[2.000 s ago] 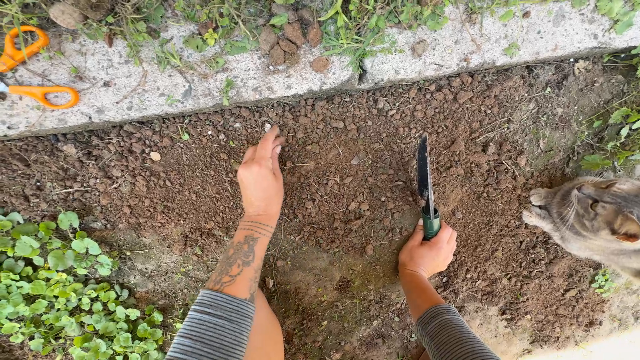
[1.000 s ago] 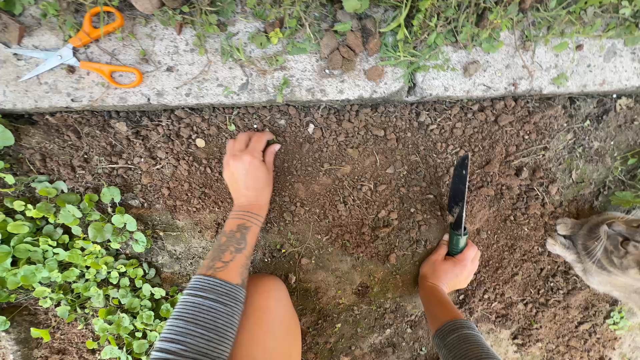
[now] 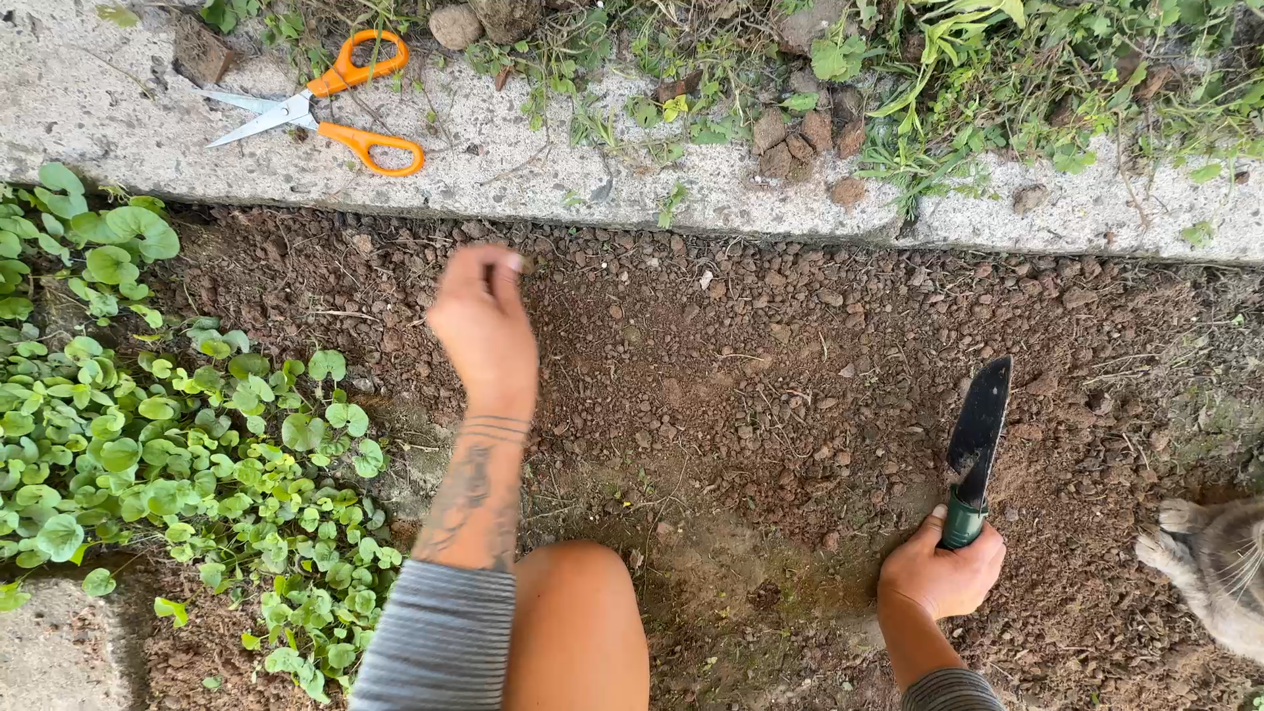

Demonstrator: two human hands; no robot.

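Observation:
My right hand [image 3: 943, 568] grips the green handle of a garden trowel [image 3: 980, 425] with a dark, soil-marked blade pointing up the view, over the loose brown soil [image 3: 731, 346]. My left hand [image 3: 489, 326] is above the soil near the concrete edging, slightly blurred, thumb and forefinger bent close together. Whether something small is between those fingers cannot be made out. Orange-handled scissors [image 3: 296, 109] lie with parted blades on the concrete edging [image 3: 553, 183], up and left of my left hand.
Round-leaved green plants [image 3: 178, 474] grow at the left. Pulled weeds [image 3: 1027, 89] and small clods [image 3: 790, 143] lie along the edging. A grey cat [image 3: 1220, 563] is at the right edge. My bare knee [image 3: 583, 622] is at the bottom, and a concrete block [image 3: 64, 642] at lower left.
The view has shifted left, bringing the scissors fully into sight. The trowel stays in my right hand, its blade now showing more of its broad face. The cat shows less at the right edge.

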